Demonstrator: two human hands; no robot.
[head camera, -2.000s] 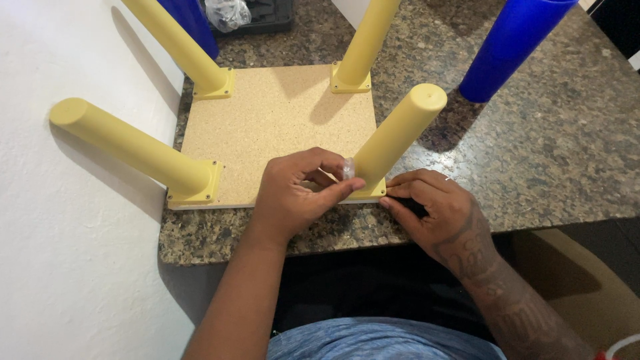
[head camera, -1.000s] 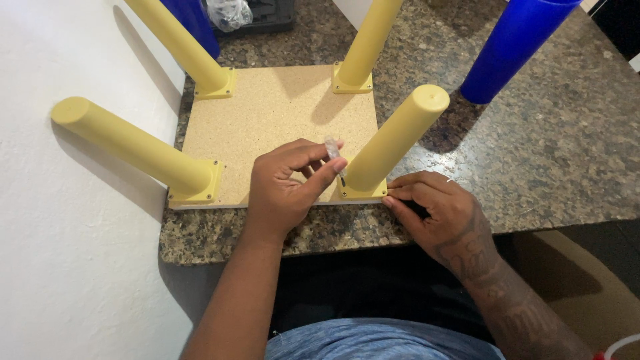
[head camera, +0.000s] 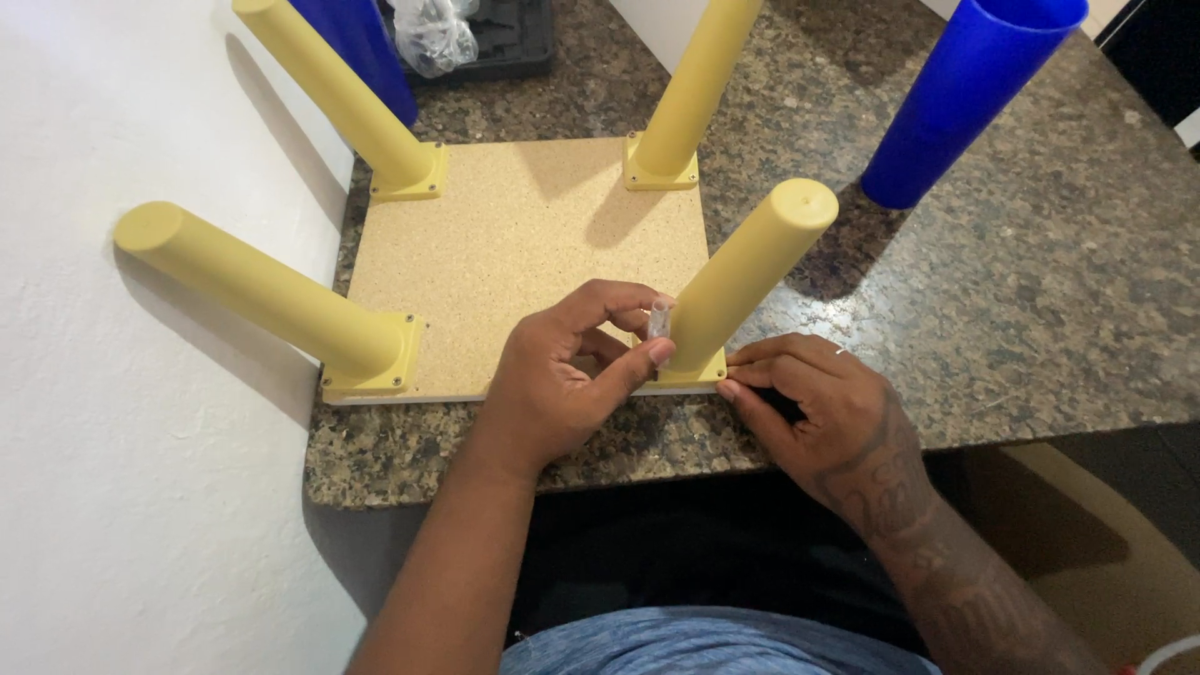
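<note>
A particleboard panel (head camera: 525, 253) lies on the granite counter with four yellow legs standing up from its corners on screwed square plates. My left hand (head camera: 577, 370) is at the near right leg (head camera: 750, 281), thumb and fingers around a small clear plastic piece (head camera: 659, 321) held upright against that leg's base. The lower end of the clear piece is hidden behind my thumb. My right hand (head camera: 811, 389) pinches at the panel's near right corner, beside the leg's mounting plate (head camera: 698, 372); whether it holds something small there cannot be seen.
A blue tapered tube (head camera: 966, 103) stands on the granite counter (head camera: 1012, 309) to the right. Another blue piece (head camera: 361, 56), a clear plastic bag (head camera: 433, 36) and a black molded case (head camera: 516, 42) are at the back left. A white wall (head camera: 159, 422) borders the panel's left side.
My left hand, with the clear piece, went slightly away from the near right leg, then came back against its base. My right hand has stayed at the corner.
</note>
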